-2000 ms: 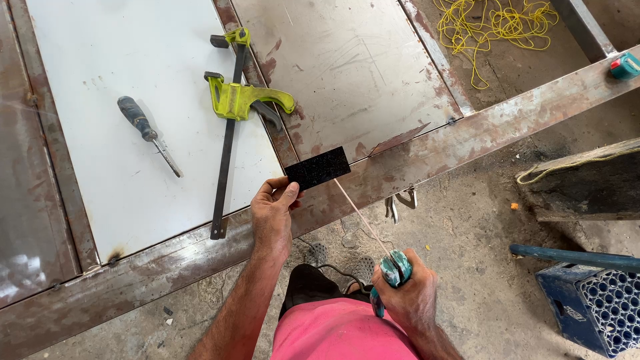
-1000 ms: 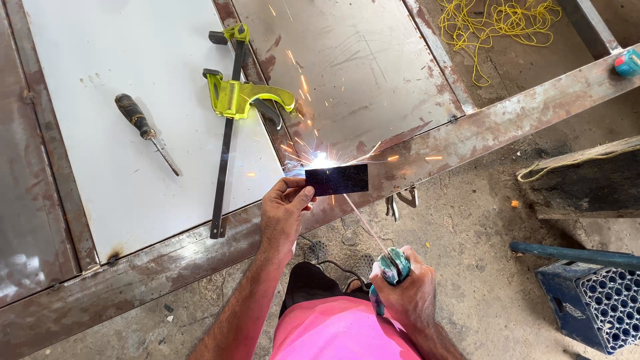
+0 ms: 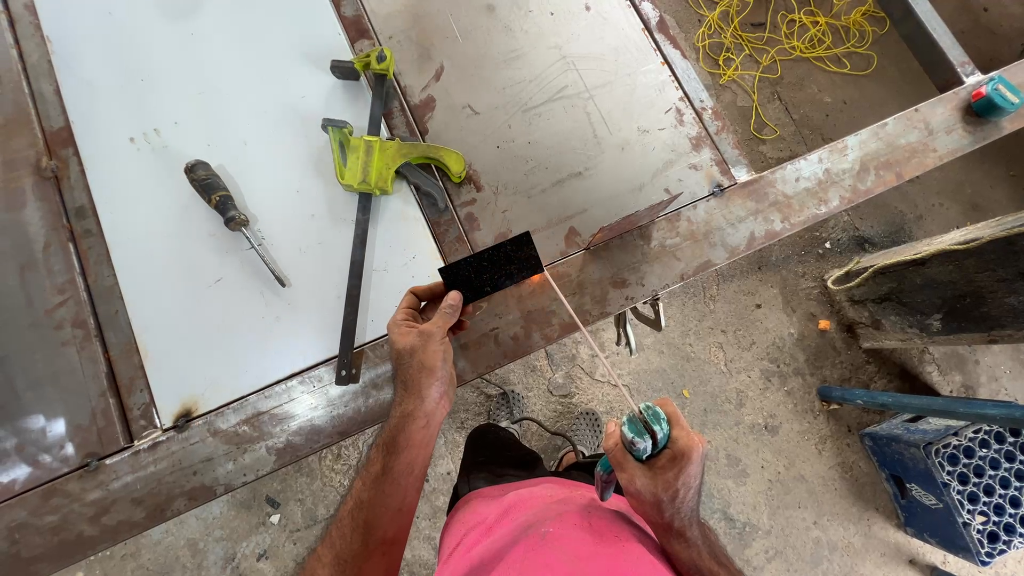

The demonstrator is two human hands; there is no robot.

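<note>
My left hand pinches the lower left corner of a dark rectangular welding lens, held tilted above the steel frame rail. In my right hand is a teal electrode holder, its jaws around a thin welding rod. The rod slants up and left to the lens's right edge, where its tip meets the seam of rail and sheet metal panel. A small orange glow shows just under the lens's lower right corner. A yellow-green bar clamp lies left of the lens.
A screwdriver lies on the white panel. Locking pliers hang at the rail's lower edge. A tape measure sits on the rail. Yellow cord lies tangled on the floor; a blue plastic crate stands at right.
Sparks and a bright arc showed at the seam one second ago; now only a small orange glow remains. The lens has moved slightly left and tilted since then.
</note>
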